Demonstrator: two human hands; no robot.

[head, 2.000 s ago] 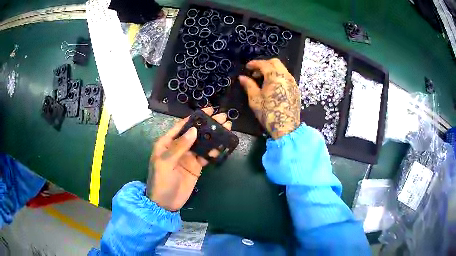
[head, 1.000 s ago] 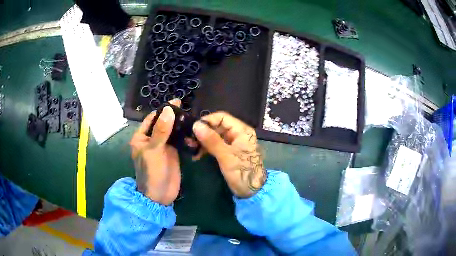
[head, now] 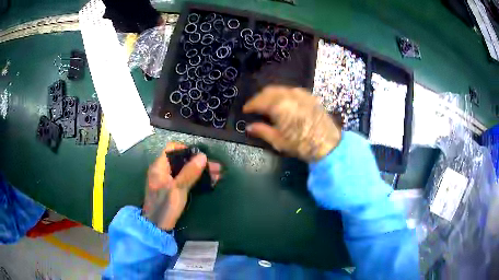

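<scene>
My left hand (head: 174,183) holds a black plastic housing (head: 190,164) low over the green bench, in front of the tray. My right hand (head: 292,121) is blurred, above the near edge of the black compartment tray (head: 208,130), thumb and forefinger apart. No part shows between its fingers. A single ring (head: 241,126) lies near the thumb in the tray. Many dark rings with bright rims (head: 210,74) fill the left compartment. Small clear or silvery parts (head: 338,76) lie partly behind my right hand, and small white parts (head: 389,112) fill the rightmost compartment.
Several black housings (head: 69,112) lie at the left beside the yellow line (head: 99,186). A white strip (head: 115,82) slants left of the tray. Crumpled clear bags (head: 450,191) are at the right. A small zip bag (head: 197,256) lies at the near edge. Blue cloth (head: 19,210) shows far left.
My right hand has left the housing and moved right, over the tray. My left hand still holds the housing, now slightly lower in the picture. The camera view has shifted a little.
</scene>
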